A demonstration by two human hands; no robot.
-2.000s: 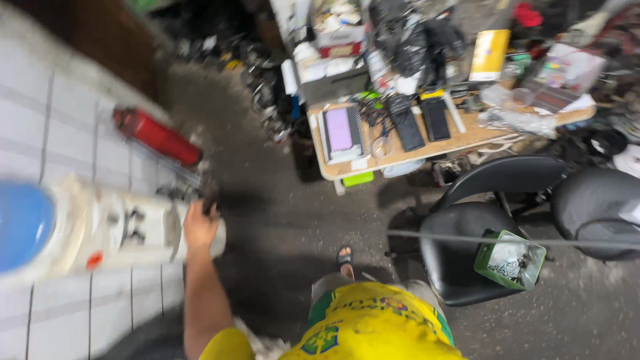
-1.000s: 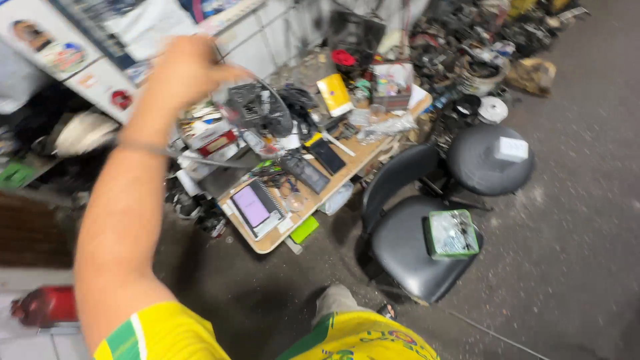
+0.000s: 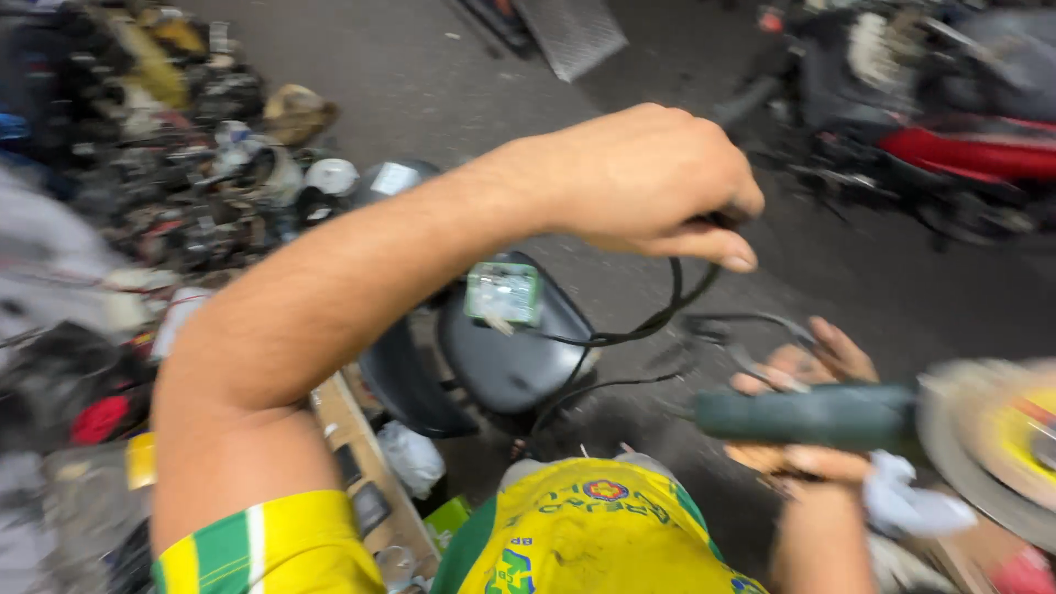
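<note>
My left hand (image 3: 660, 186) is raised in the upper middle, its fingers closed around a loop of black power cable (image 3: 645, 328). The cable hangs below the fist and runs over the floor and the chair. Lower right, my right hand (image 3: 829, 466) grips the dark green body of an angle grinder (image 3: 796, 417) from beneath, fingers behind it and thumb in front. A grey loop of cord lies by those fingertips. The grinder's large disc (image 3: 1015, 437), with a yellow centre, points to the right and is blurred. Whether it spins I cannot tell.
Below my left forearm stands a black chair (image 3: 516, 367) with a green-edged tray (image 3: 503, 293) of small parts on its seat. Beside it are a round stool (image 3: 400, 177) and a cluttered wooden table (image 3: 388, 462). Scrap parts pile up at left; a red motorcycle (image 3: 965, 153) stands upper right.
The view has swung far to the right. My left hand, earlier raised past the table with its contents unclear, now holds the cable. My right hand and the grinder have come into view.
</note>
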